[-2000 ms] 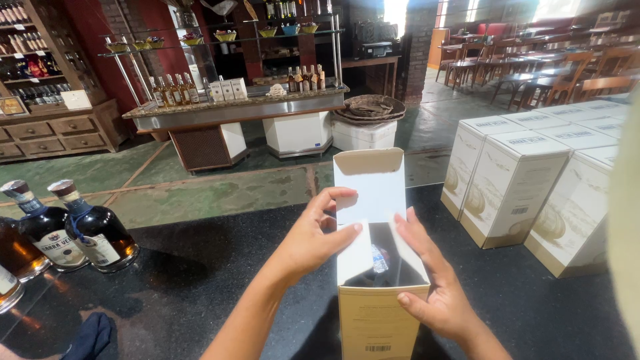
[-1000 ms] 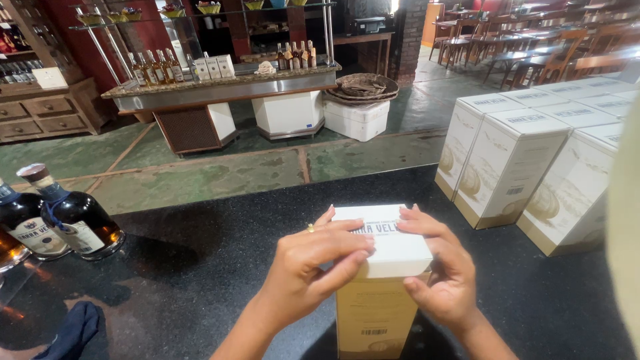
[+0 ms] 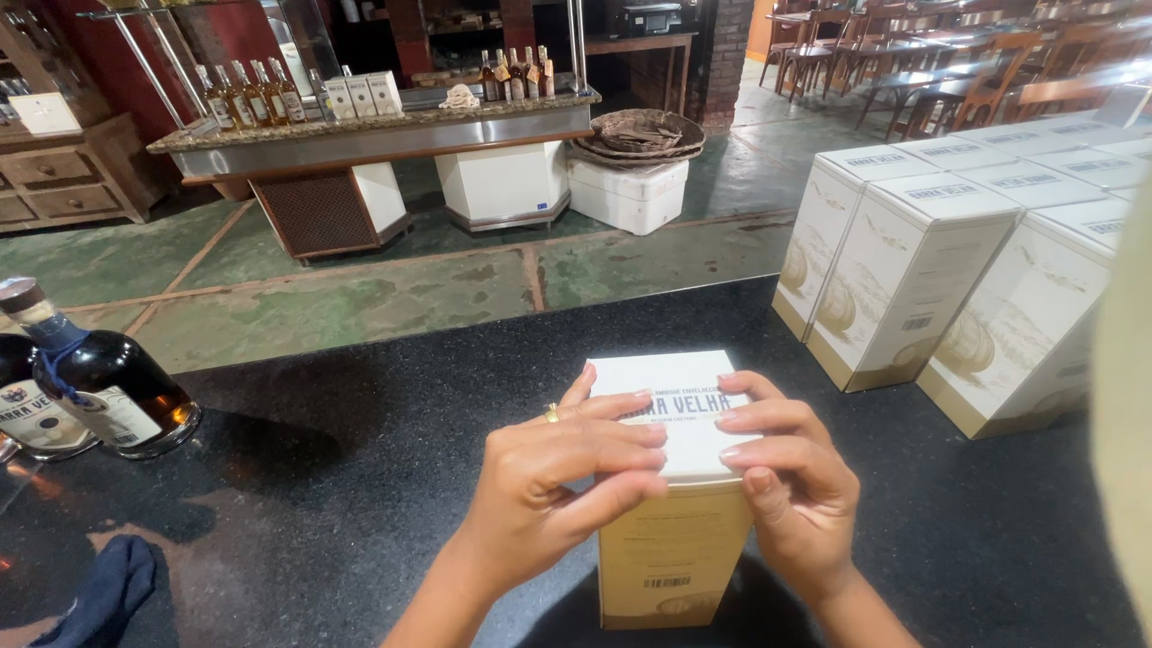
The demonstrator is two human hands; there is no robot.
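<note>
A tall cardboard bottle box, white on top and tan on its side, stands upright on the black stone counter with its top flap down. My left hand, with a ring on one finger, rests its fingers on the lid's left part. My right hand lies along the right edge of the lid, its thumb against the upper front corner. Both hands touch the box; neither is wrapped round it. Whatever is inside the box is hidden.
Dark corked glass bottles stand at the left, above a dark blue cloth. Several closed boxes are packed in rows at the right. Beyond the counter are a green floor, a display stand and a white foam box under woven baskets.
The box's top flap stood up two seconds ago, with a dark interior showing; now it is down. My hands have moved from the open sides onto the lid.
</note>
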